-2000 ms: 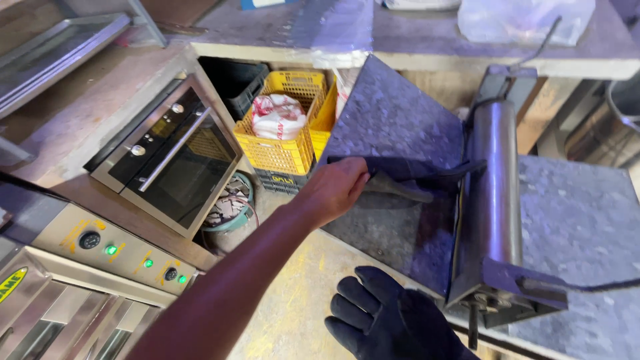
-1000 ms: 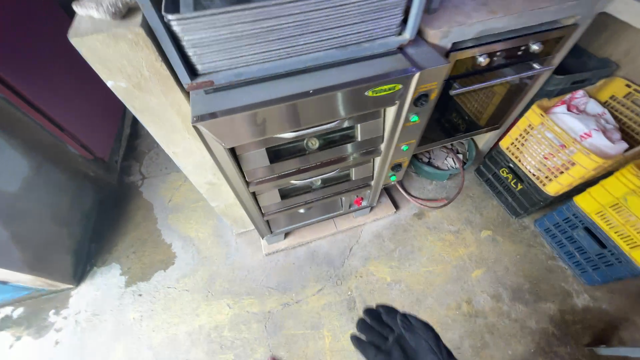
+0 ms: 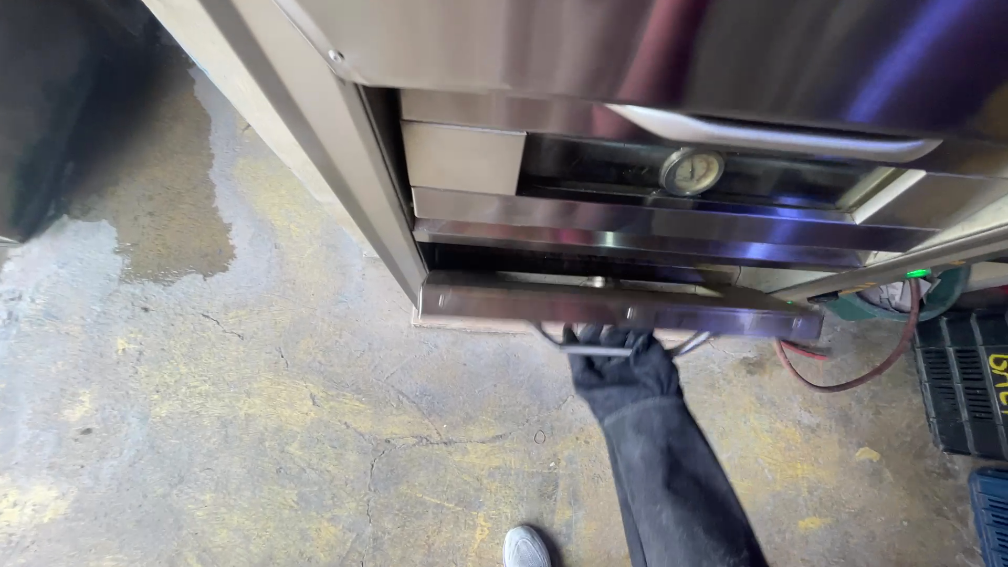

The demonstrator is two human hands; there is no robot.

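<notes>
My right hand, in a long black glove, is closed around the metal handle of the lower oven door. This door is tilted outward, with a dark gap above it. Over it, the upper oven door of the stainless steel deck oven is closed; it has a glass window and a round dial thermometer. My left hand is out of view.
A teal tub stands beside the oven, with a reddish hose looping over the concrete floor. Black and blue plastic crates are at the right. A shoe shows at the bottom.
My gloved right hand has come to the lower oven door and taken its handle; that door now leans out. My bare left hand, seen two seconds ago, has left the view. The view has moved to the oven.
</notes>
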